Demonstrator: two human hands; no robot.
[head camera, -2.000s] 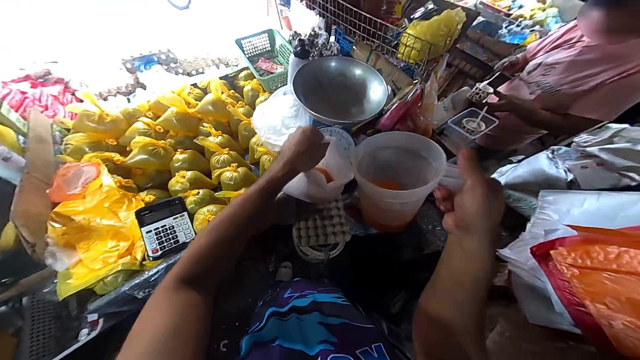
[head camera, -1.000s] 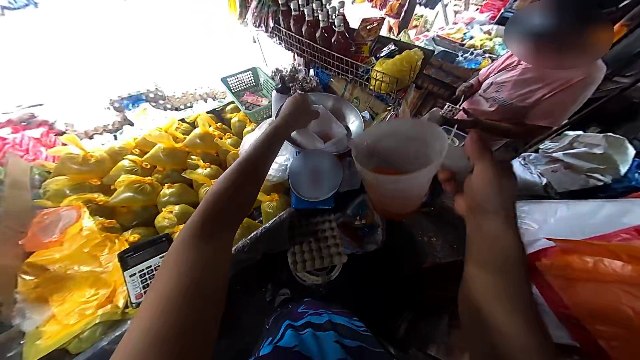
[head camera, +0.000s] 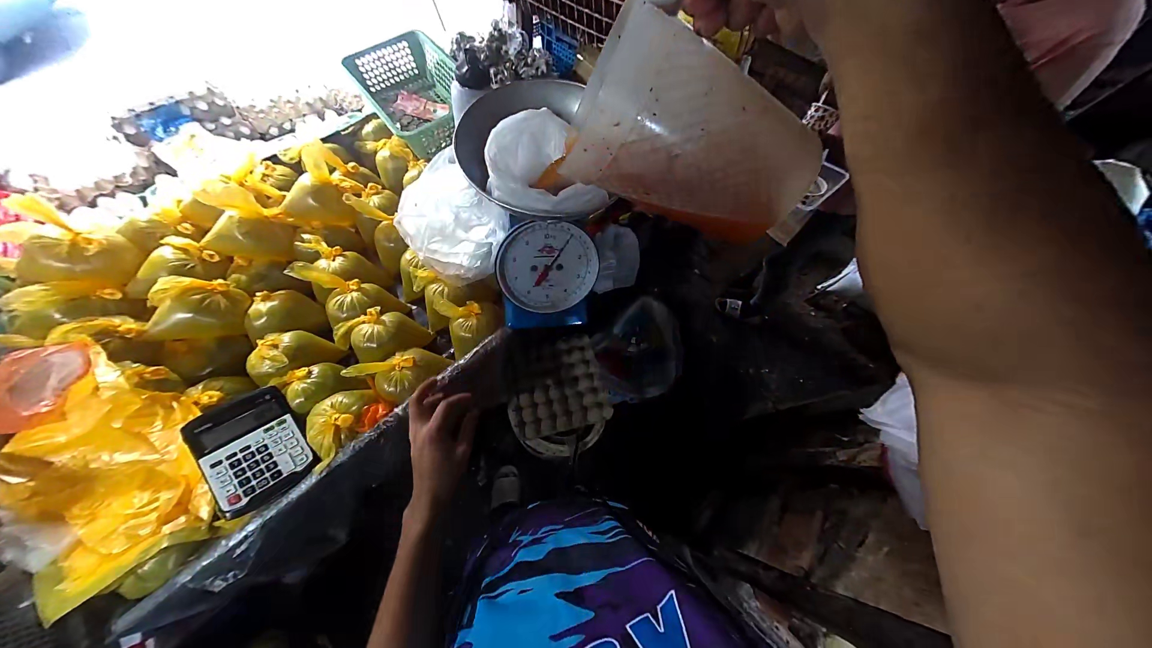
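Observation:
My right hand (head camera: 733, 13), at the top and cut by the frame edge, grips the upper part of a translucent plastic pitcher (head camera: 693, 126). The pitcher is tipped left and holds orange-red liquid. Its mouth is over a white plastic bag (head camera: 531, 153) in the metal pan (head camera: 470, 135) of a dial scale (head camera: 547, 267), and orange liquid shows at the bag's opening. My left hand (head camera: 441, 436) rests on the table's edge with nothing seen in it, below the scale and beside the egg tray (head camera: 560, 387).
Many knotted yellow bags (head camera: 355, 288) cover the table at left, with a calculator (head camera: 252, 454) and loose yellow plastic bags (head camera: 99, 468) in front. A white bag (head camera: 450, 220) lies left of the scale. A green basket (head camera: 405, 85) stands behind. Part of another person (head camera: 1071, 40) shows at upper right.
The pitcher, upright before, is now tipped over the bag in the pan. My left hand has come away from the bag and down to the table edge. The view has shifted.

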